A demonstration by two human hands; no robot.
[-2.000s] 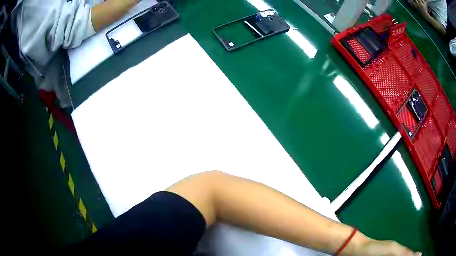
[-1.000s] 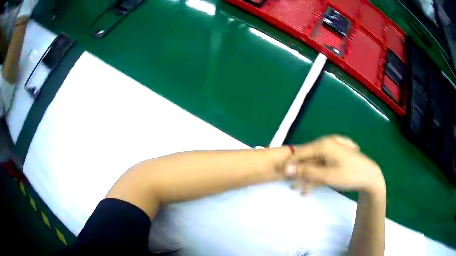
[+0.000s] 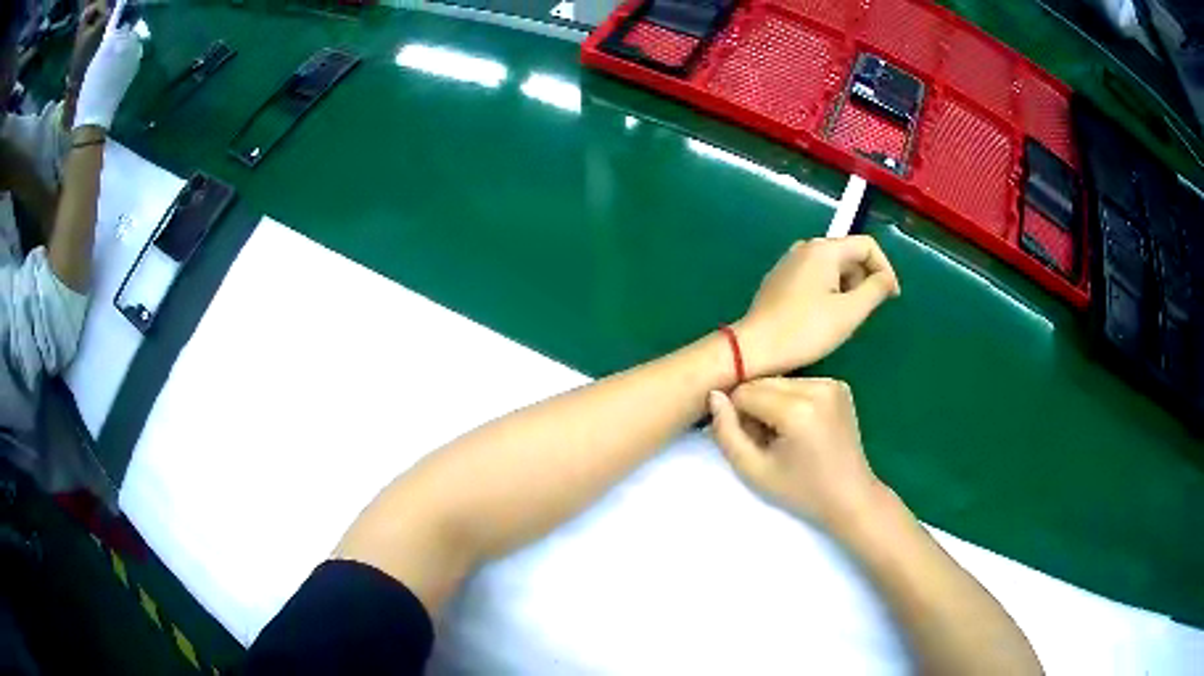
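Note:
My bare left hand (image 3: pixel 816 306) is over the green bench with its fingers curled in and nothing seen in it. A thin red wrist cord (image 3: pixel 733 354) is around my left wrist. My bare right hand (image 3: pixel 803 442) is just below it, with thumb and fingers pinched at the lower side of the cord. The fingers hide that part of the cord. My left forearm crosses the white work sheet (image 3: pixel 343 357). A white strip (image 3: pixel 848 211) shows between my left hand and the red tray, its near part hidden.
The red sorting tray (image 3: pixel 960 145) holds several black phone middle frames (image 3: pixel 887 90) at the back right. A black blister tray (image 3: pixel 1146 251) is right of it. More frames (image 3: pixel 293 99) lie at the upper left, by another worker's white-gloved hand (image 3: pixel 108 79). The green bench (image 3: pixel 528 225) reflects lights.
My left hand has come in from the lower right and risen towards the red tray. My right hand has entered and is now at the cord. The view has shifted to the right.

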